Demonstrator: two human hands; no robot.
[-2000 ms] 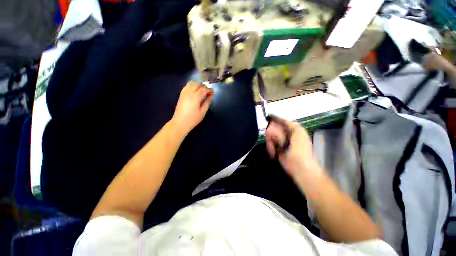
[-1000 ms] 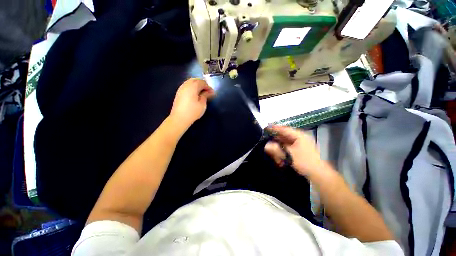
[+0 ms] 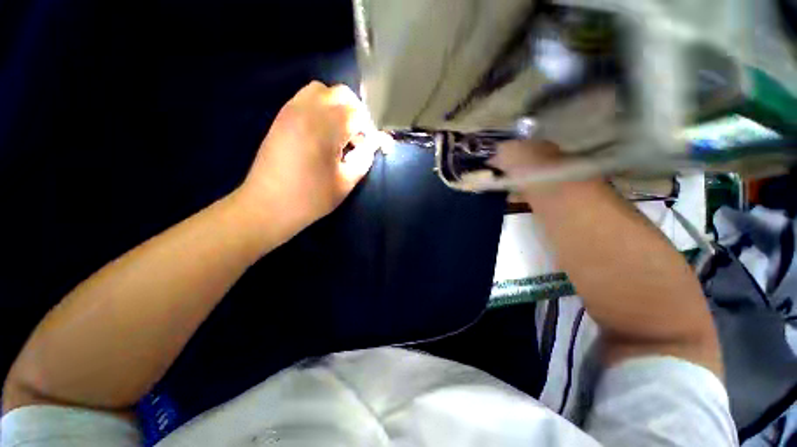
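Note:
Navy cloth [image 3: 384, 271] fills the left and middle and runs under the sewing machine head [image 3: 489, 61]. My left hand [image 3: 319, 144] lies on the cloth just left of the lit needle area, its fingers bent; a small pale bit shows at the fingertips. The cloth between the fingers cannot be made out clearly. My right hand [image 3: 529, 161] is at the right side of the needle area, partly hidden behind the blurred machine parts. Its fingers and anything in them cannot be seen clearly. The shears are not visible.
The machine bed [image 3: 520, 249] with its green printed edge lies under my right forearm. Light-grey pieces with black stripes [image 3: 756, 306] hang at the right. A bit of blue plastic [image 3: 159, 417] shows at the lower left.
The view has moved closer to the machine head. My right hand has gone from the cloth's right edge, where it held the shears, up to the needle area. My left hand remains by the needle.

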